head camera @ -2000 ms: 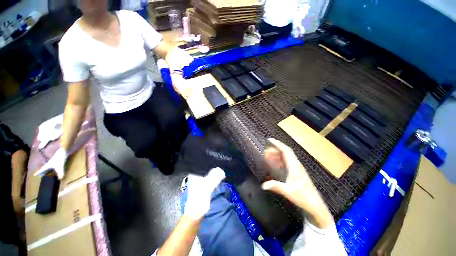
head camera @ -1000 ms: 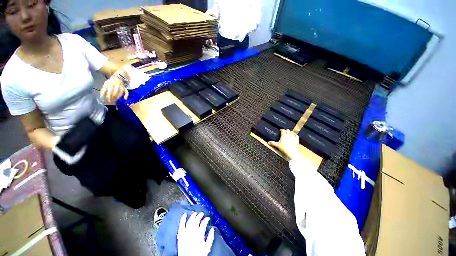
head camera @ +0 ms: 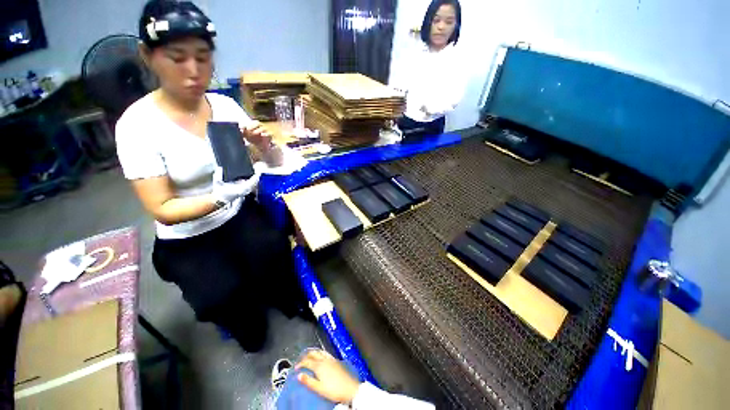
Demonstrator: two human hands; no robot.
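Observation:
My right hand, bare, rests on my blue-jeaned knee at the bottom edge, holding nothing. My left hand is not in view. Black printed housings lie in two rows on a tan cardboard sheet on the mesh belt, with a bare strip of sheet at the near end. A second sheet at the belt's left carries more black housings, with a single one set apart on its left part.
A seated coworker at left holds a black housing. Another person stands behind cardboard piles. Blue film edges the dark mesh belt. A teal hood is at the back, a side table at left, cardboard at right.
My right hand has left the housings on the nearer sheet and come down to my knee. My gloved left hand has gone out of view. The coworker has raised the housing to chest height.

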